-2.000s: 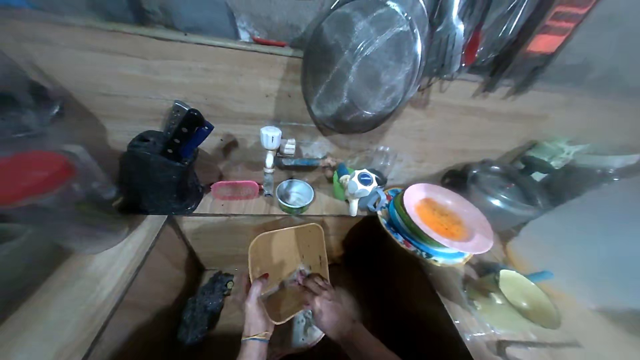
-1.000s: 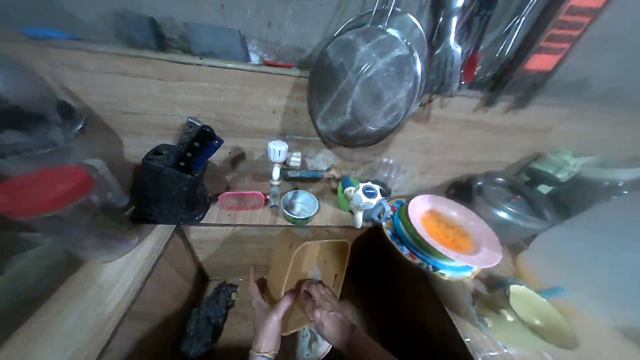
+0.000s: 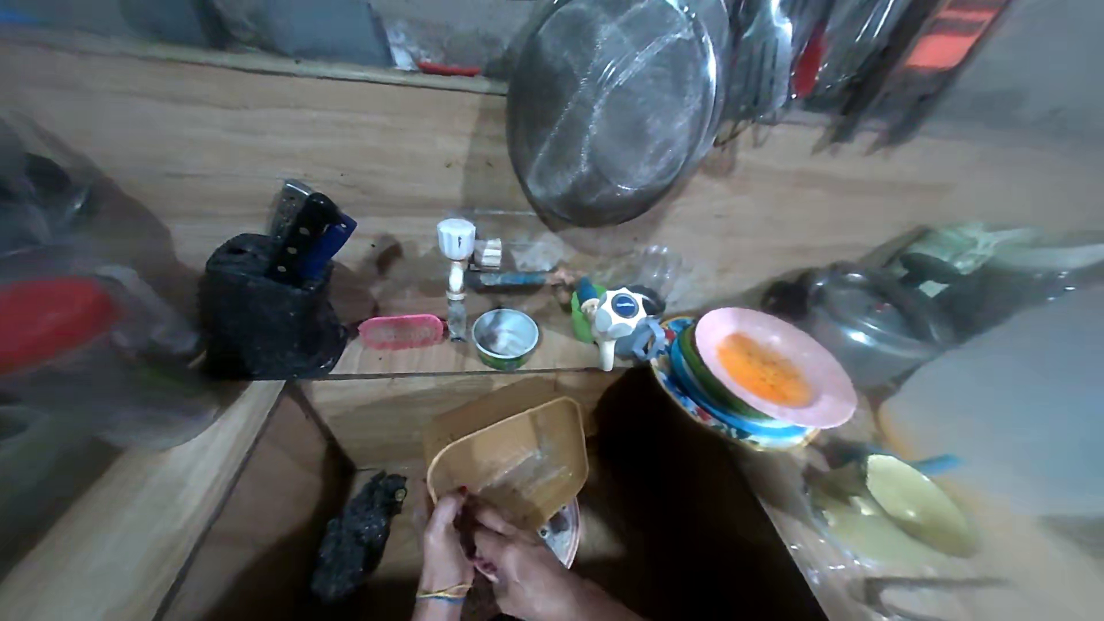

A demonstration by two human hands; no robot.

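Observation:
A tan plastic tub [image 3: 552, 440] is tilted in the tiled sink basin, its opening toward me, with a wet sheen inside. My left hand [image 3: 447, 548], with thin bands at the wrist, is at the tub's lower left rim. Against it, at the tub's near edge, is my right hand [image 3: 517, 561]. The fingers of both hands meet there, and whether something small lies between them is hidden. Partly behind the tub and my right hand shows a round plate or drain piece [image 3: 562, 530]. A white-handled tap [image 3: 455, 241] stands beyond the basin.
Dark crumpled material [image 3: 358, 535] lies at the basin's left. On the back ledge are a black knife holder [image 3: 267, 310], a pink soap dish [image 3: 402, 332], a small metal bowl [image 3: 505, 336] and a white valve [image 3: 619, 312]. Stacked plates [image 3: 776, 366] overhang the right edge; a pan [image 3: 617, 112] hangs above.
The tub has turned and tilted, and its opening now faces me more. Both hands have moved from over its inside to its near rim.

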